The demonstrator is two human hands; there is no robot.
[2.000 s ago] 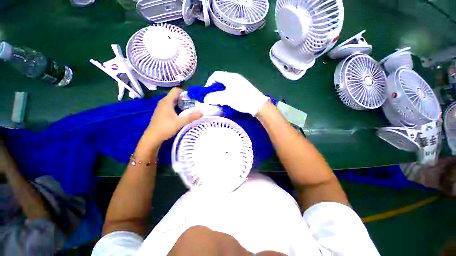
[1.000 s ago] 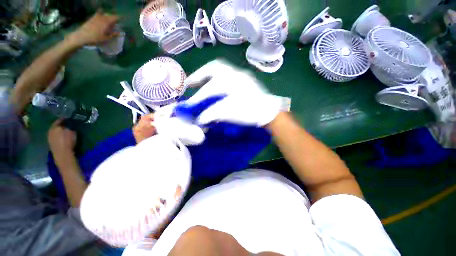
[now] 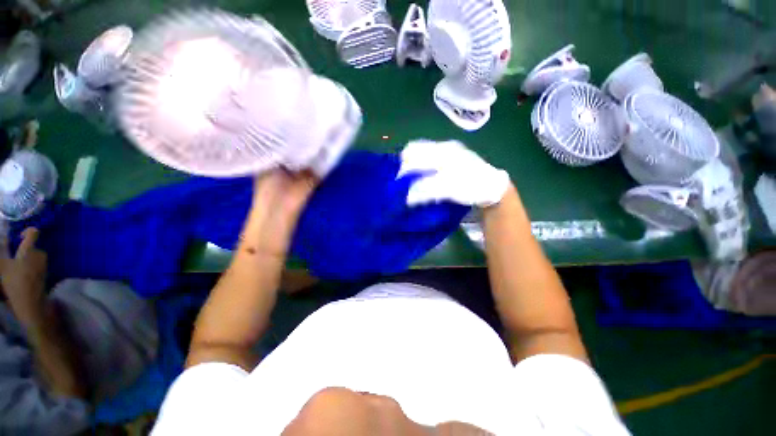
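Note:
A white clip fan (image 3: 208,98), blurred by motion, is held up over the left part of the table. My left hand (image 3: 285,183) is bare and grips it at its clip base; the fan hides most of my fingers. My right hand (image 3: 451,174) wears a white glove and rests on the blue cloth (image 3: 357,226), with cloth between the fingers. The cloth lies spread along the table's near edge.
Several clip fans stand at the back and right, including a tall one (image 3: 468,47) and a round one (image 3: 580,122). A printed plastic bag (image 3: 721,209) is at the right. A pale green block (image 3: 82,178) is at the left. A person's hand (image 3: 24,264) is at far left.
The fan has moved from low in front of my body to up and left above the table. My right hand has come away from it and down onto the cloth.

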